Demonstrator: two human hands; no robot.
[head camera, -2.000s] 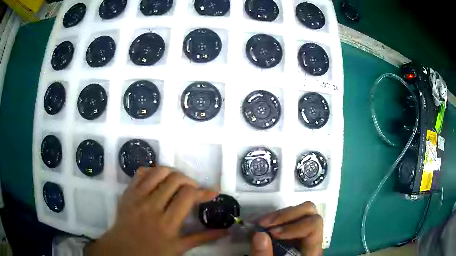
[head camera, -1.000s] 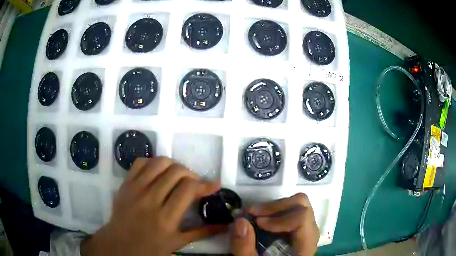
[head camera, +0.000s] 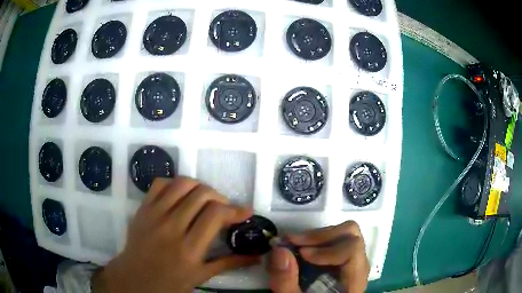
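Note:
My left hand (head camera: 177, 237) holds a round black part (head camera: 250, 235) by its edge, between thumb and fingers, over the near side of the white foam tray (head camera: 229, 140). My right hand (head camera: 326, 254) grips the dark dispensing syringe (head camera: 312, 272) like a pen. Its pale tip lies at the right side of the face of the held part. Rows of other round black parts (head camera: 230, 98) sit in the tray's square pockets. One pocket just above the held part is bare. My fingers cover part of the syringe and the pockets below.
A black dispensing controller (head camera: 486, 143) with a red light and yellow label stands at the right on the green mat (head camera: 423, 137). A clear air hose (head camera: 443, 203) loops beside it. A pale rail (head camera: 438, 43) crosses the upper right. A grey sleeve (head camera: 501, 269) shows at the lower right.
The tray has shifted up in the view. The held part is turned a little, its face more visible than one second ago. The syringe tip remains at its right side.

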